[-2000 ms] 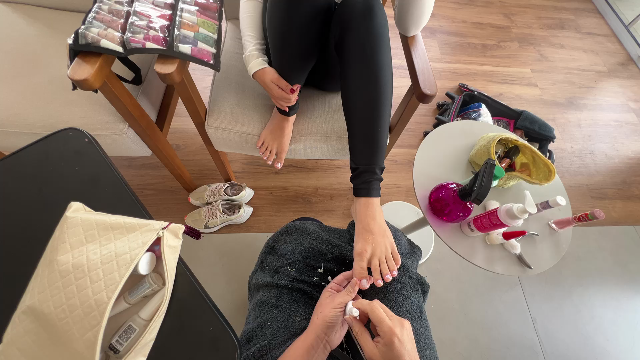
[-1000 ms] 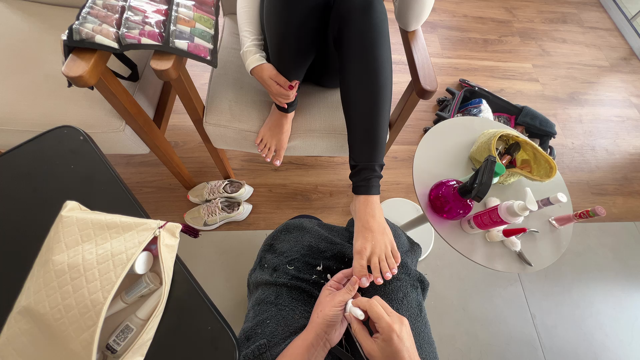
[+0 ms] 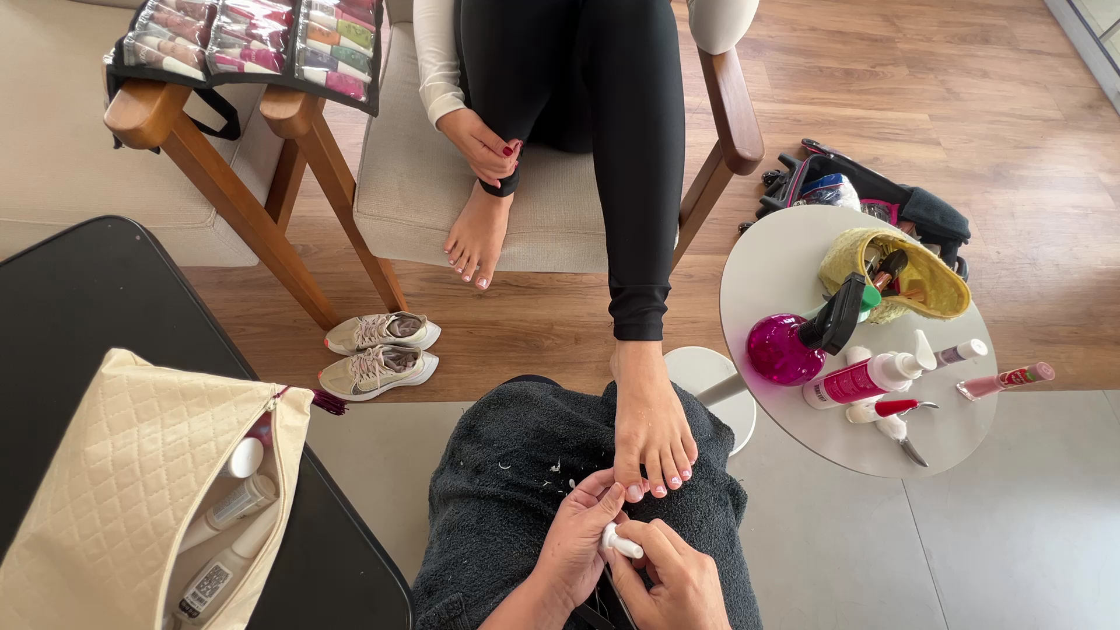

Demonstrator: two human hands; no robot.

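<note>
A seated person's bare foot (image 3: 649, 424) rests on a dark towel (image 3: 507, 490) over my lap, its toenails pale. My left hand (image 3: 577, 534) touches the big toe with thumb and fingers. Close on the right, my right hand (image 3: 669, 577) grips a small white object (image 3: 622, 541), perhaps a cap or small bottle, between thumb and index finger, near my left palm. Small white bits lie on the towel. The person's other foot (image 3: 479, 234) rests against the chair seat, with the person's hand (image 3: 483, 153) at its ankle.
A round side table (image 3: 761, 262) at right holds a magenta spray bottle (image 3: 785, 350), a pump bottle (image 3: 862, 381), nail polish (image 3: 1006, 381) and a yellow pouch (image 3: 941, 284). A quilted bag (image 3: 131, 464) of bottles lies on a black table (image 3: 87, 297) at left. Sneakers (image 3: 381, 372) stand on the floor.
</note>
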